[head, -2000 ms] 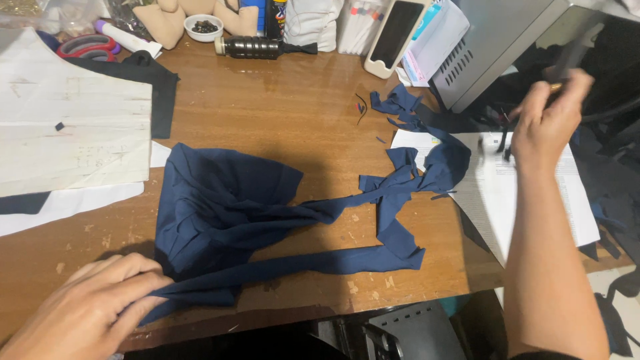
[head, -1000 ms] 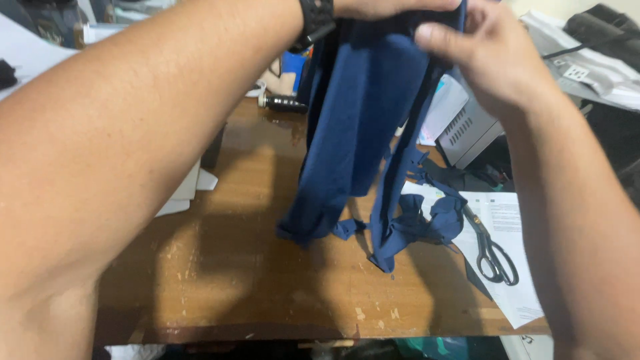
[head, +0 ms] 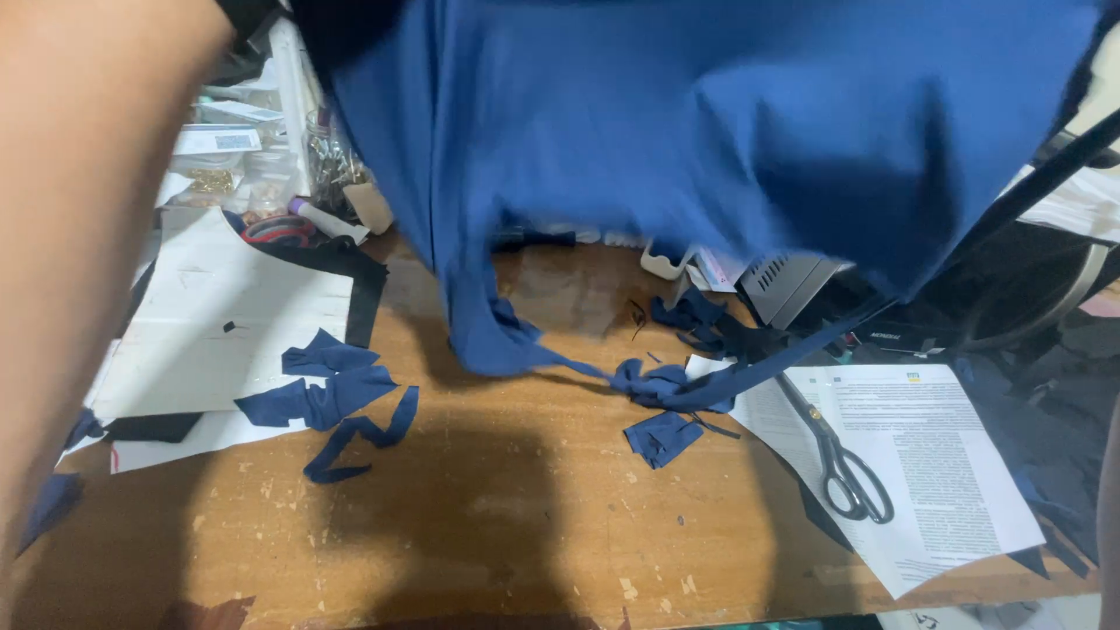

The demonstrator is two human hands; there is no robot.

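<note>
A large piece of navy blue fabric (head: 612,131) is spread in the air across the upper part of the view, blurred. My left forearm rises along the left side with a dark band at the wrist; the left hand is beyond the top edge. Of my right arm only a sliver shows at the right edge, and that hand is out of view. A narrow strip (head: 787,350) hangs from the fabric down to a bunch of blue scraps (head: 656,382) on the wooden table (head: 490,542). Black-handled fabric scissors (head: 840,464) lie on a printed paper sheet (head: 927,464).
White pattern pieces (head: 236,324) lie over black fabric at the left, with blue offcuts (head: 324,394) at their edge. Red-handled scissors (head: 278,230) and clear containers (head: 210,175) stand behind. A grey appliance (head: 783,284) is at the back right, and dark fabric (head: 1015,437) lies at the right.
Two seconds ago the blue fabric lay on the table and the scissors were in my right hand. The fabric is now raised and spread wider than one second ago. Blue offcuts now show at the left.
</note>
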